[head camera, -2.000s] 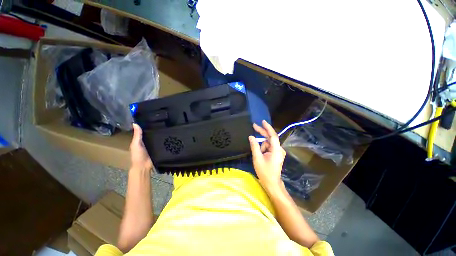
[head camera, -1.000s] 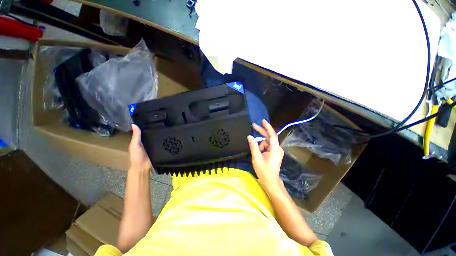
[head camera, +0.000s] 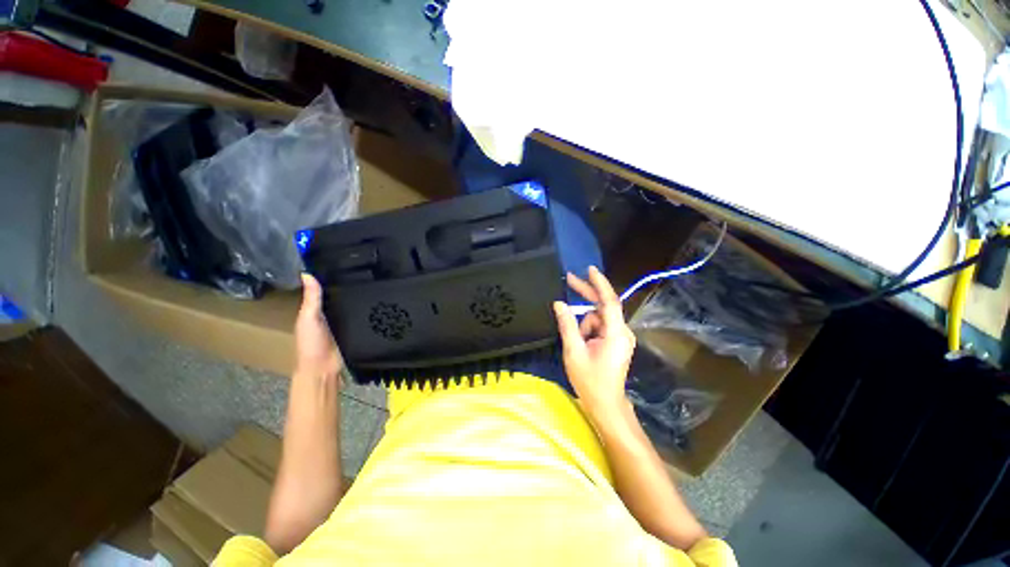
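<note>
A flat black cooling and charging stand (head camera: 437, 290) is held over my lap, its toothed edge towards me. It shows two round fan grilles, two charging bays and blue far corners. My left hand (head camera: 315, 332) grips its left side; the fingers beneath are hidden. My right hand (head camera: 598, 338) is at its right side, thumb and fingers pinching the end of a thin white cable (head camera: 678, 271) at the stand's side edge. The plug itself is hidden by the fingers.
A carton (head camera: 194, 316) with bagged black stands is at the left. Another carton (head camera: 725, 437) with plastic bags is at the right. A bench with a white cover (head camera: 709, 105) lies ahead, black cables and a yellow-handled tool (head camera: 959, 299) at its right end. Folded cardboard (head camera: 216, 498) lies lower left.
The view has shifted very slightly. Both hands keep the same hold on the stand and cable.
</note>
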